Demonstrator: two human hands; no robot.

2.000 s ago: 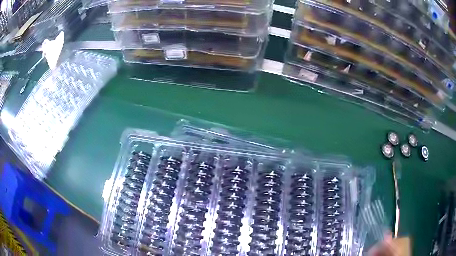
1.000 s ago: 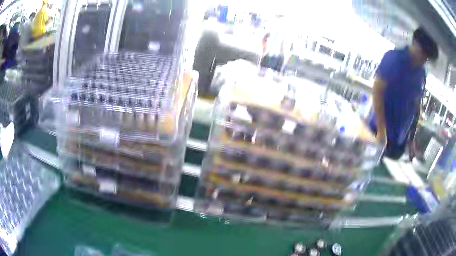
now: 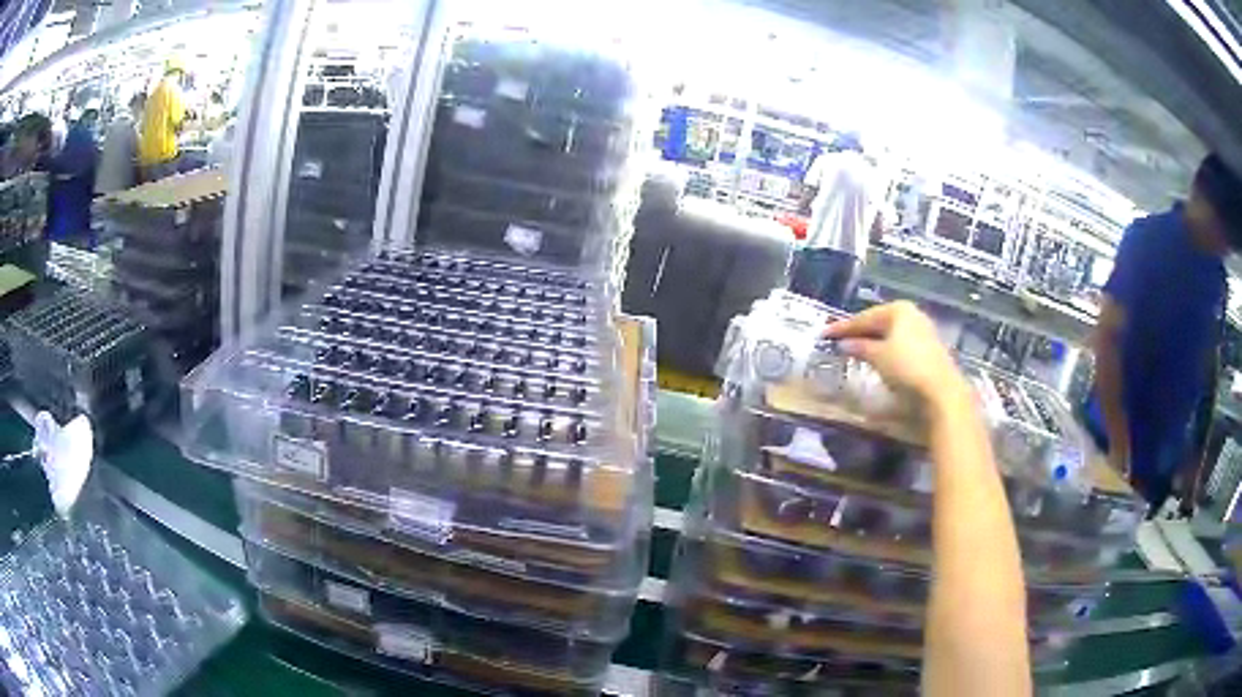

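Observation:
My right hand (image 3: pixel 892 347) reaches over the right stack of filled trays (image 3: pixel 845 524), its fingertips at the near left part of the top. The thumb and finger are close together at a small dark spot; whether they grip a component is too small to tell. Round clear shapes show in the top tray (image 3: pixel 774 360) beside the fingers. The left stack (image 3: pixel 450 524) has an open top tray full of black-and-silver components (image 3: pixel 450 347) in rows. My left hand is out of the picture.
An empty dimpled clear tray (image 3: pixel 102 599) lies at the lower left on the green bench. Tall dark stacks (image 3: pixel 511 164) and metal posts stand behind. A person in blue (image 3: pixel 1165 327) stands at the right; other people are farther back.
The view has tilted up from the near tray to the stacks. My right hand, low at the right edge of the near tray before, is now on top of the right stack.

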